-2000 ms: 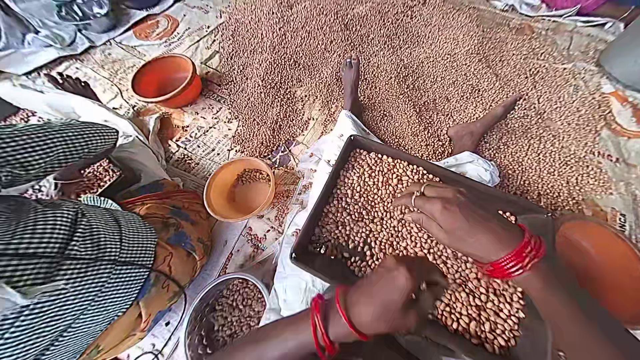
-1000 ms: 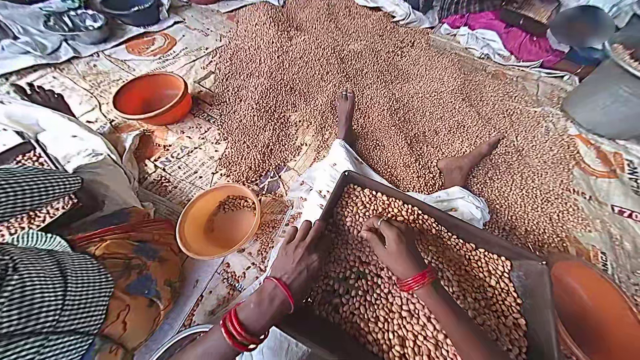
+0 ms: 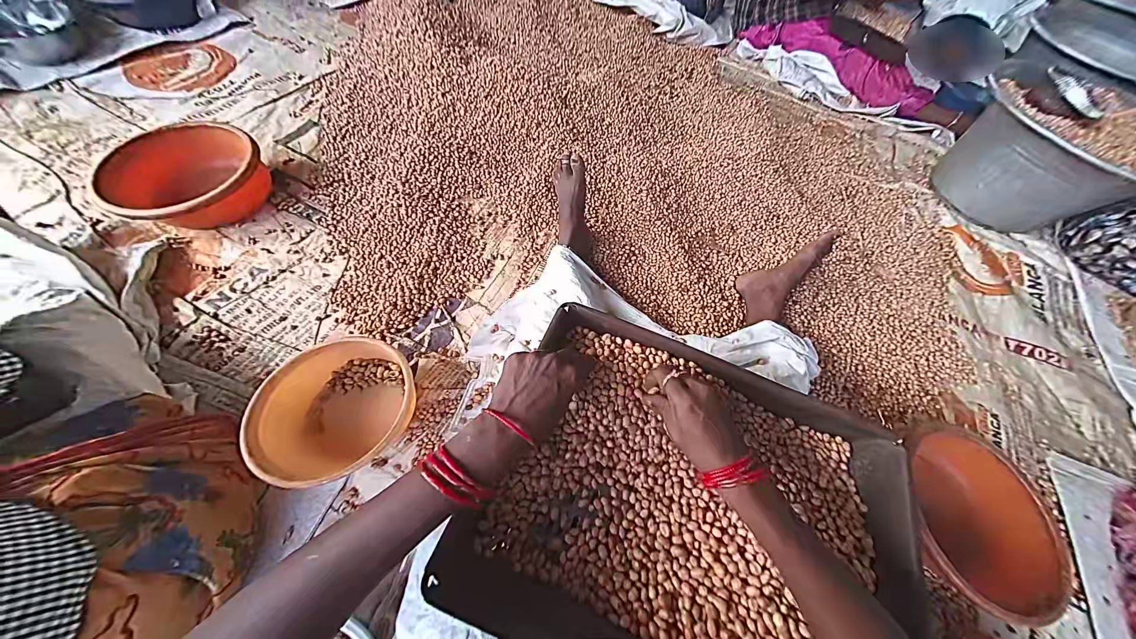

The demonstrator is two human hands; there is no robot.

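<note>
A dark rectangular tray [image 3: 790, 395] full of brown nuts or seeds [image 3: 639, 497] lies across my lap, tilted in view. My left hand [image 3: 543, 386], with red bangles at the wrist, rests at the tray's far left corner; its fingertips are hidden and I cannot tell what they hold. My right hand [image 3: 692, 413], wearing a ring and red bangles, is over the nuts near the far edge, its fingers curled; whether a nut is between them cannot be told. An orange bowl [image 3: 324, 444] with a few nuts stands left of the tray.
A big heap of nuts [image 3: 657, 151] covers the printed sack sheet [image 3: 257, 302] around my feet. A red-orange bowl [image 3: 182, 182] stands at left, another orange bowl [image 3: 994, 524] right of the tray. A grey tub [image 3: 1021, 169] is at upper right. Other people's clothing shows at left and upper right.
My left hand has moved from the tray's left edge to its far left corner. Two seconds ago my hands were further right over the nuts. The view has shifted.
</note>
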